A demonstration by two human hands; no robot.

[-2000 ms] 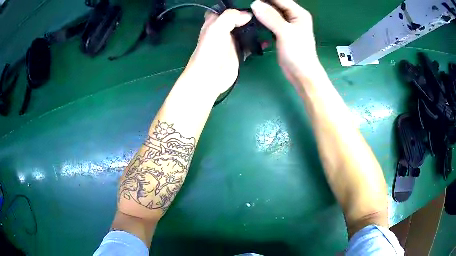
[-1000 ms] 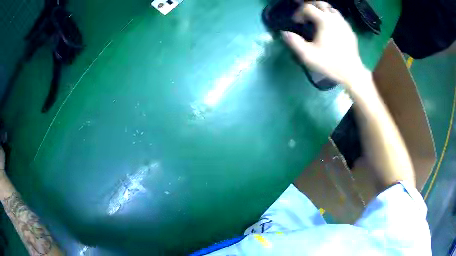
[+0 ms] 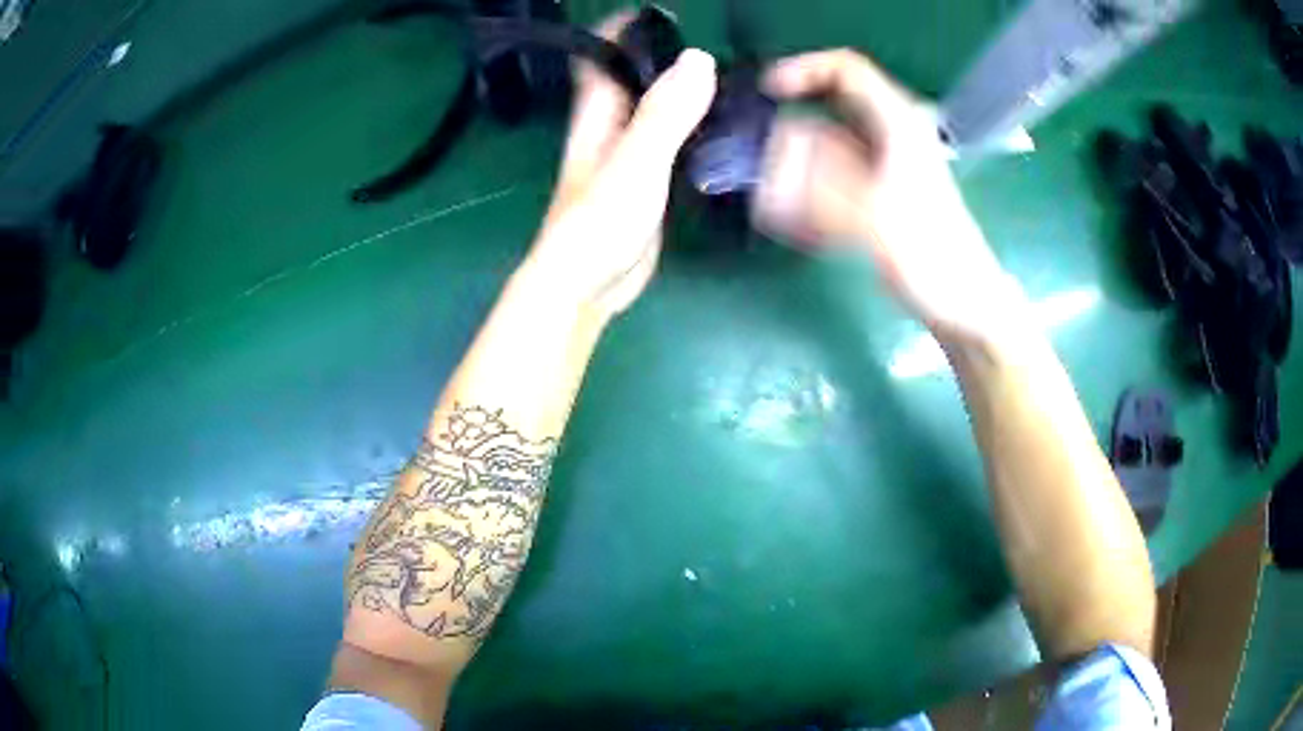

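My left hand (image 3: 622,172) is at the top centre, closed around a black strap assembly (image 3: 536,57) with a thin curved strap projecting to the left. My right hand (image 3: 843,172) is just right of it, blurred, with its fingers on a dark pad plate (image 3: 726,160) that shows a shiny bluish-grey face. The plate is close beside the strap assembly; blur hides whether they touch.
A tangled black parts pile (image 3: 1215,257) lies at right, with a grey-faced plate (image 3: 1145,436) below it. A pale metal post (image 3: 1050,72) stands at upper right. Black units (image 3: 112,197) lie at far left. A cardboard box (image 3: 1215,614) is at lower right.
The view has swung back left from the pile. My right hand has moved from the pile to beside my left hand, with a pad plate. My left hand is back at top centre, holding the strap assembly.
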